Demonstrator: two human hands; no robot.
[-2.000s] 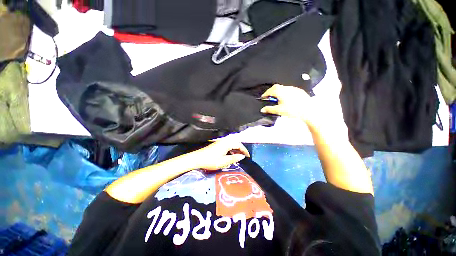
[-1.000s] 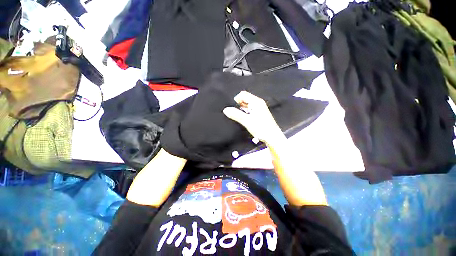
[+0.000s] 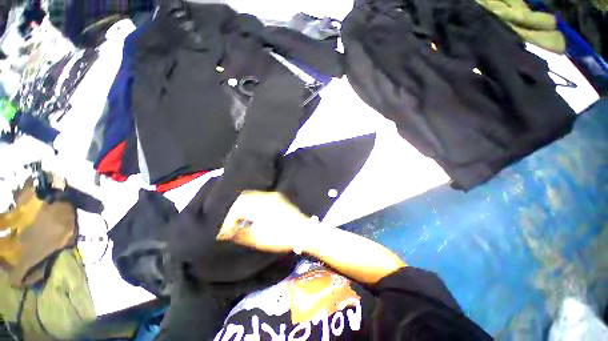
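A black jacket [image 3: 263,126] lies at the table's front edge, part of it folded over towards my body. A pale round button [image 3: 333,193] shows on its right flap, and darker, shinier cloth [image 3: 143,260] is bunched at its left. My right hand [image 3: 263,221] is on the jacket, palm down, fingers curled round a small, blurred tool that looks like thread snips [image 3: 245,224]. My left hand does not show; black cloth covers the area at the lower left.
Another black jacket [image 3: 180,113] lies beyond, over red and navy cloth [image 3: 113,160]. A heap of black garments [image 3: 433,100] is at the right. A hanger [image 3: 248,84] shows partly behind the jacket. A brown and olive bag [image 3: 50,233] is at the left. Blue floor [image 3: 480,260] shows at the right.
The view has swung to the right and tilted. The jacket's near part has been folded over and the hanger is now mostly covered. My left forearm has gone out of sight; my right hand has moved left across the cloth.
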